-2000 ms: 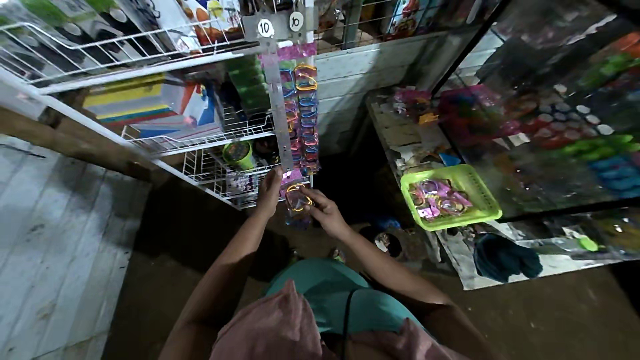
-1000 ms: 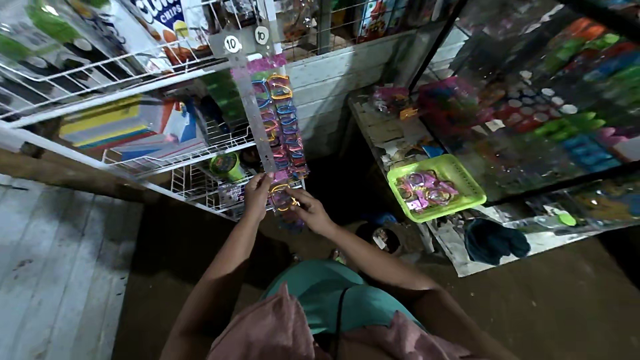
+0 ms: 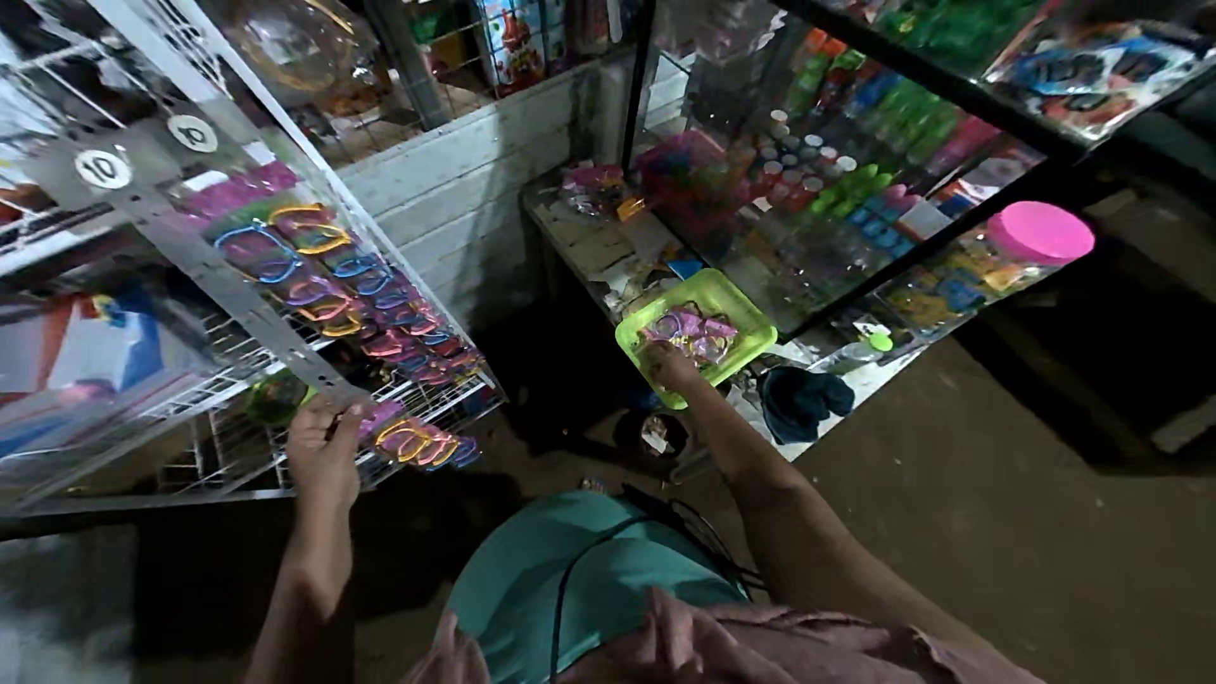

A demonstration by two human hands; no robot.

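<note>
My left hand [image 3: 325, 439] grips the lower end of a flat grey hanging strip [image 3: 237, 299], marked 10 at its top. Beside the strip hang rows of small packs with colourful loops [image 3: 380, 294], perhaps hair ties or bracelets. A pack with yellow and blue loops [image 3: 423, 445] hangs just right of my left fingers. My right hand [image 3: 670, 366] reaches into a lime-green plastic basket [image 3: 755, 328] on the bench, its fingertips at small pink-labelled packs [image 3: 703, 332]. Whether those fingers have closed on a pack is not visible.
A white wire rack [image 3: 214, 380] with folders and bagged goods stands at the left. Right of the basket lies a dark cloth [image 3: 806, 404] on the bench's edge. Behind are a dark-framed glass display case [image 3: 807, 218] and a jar with a pink lid [image 3: 1040, 233]. A round container [image 3: 655, 433] stands below.
My right hand has left the packs on the strip and moved right, into the green basket. My left hand remains at the strip's lower end. The view has swung right.
</note>
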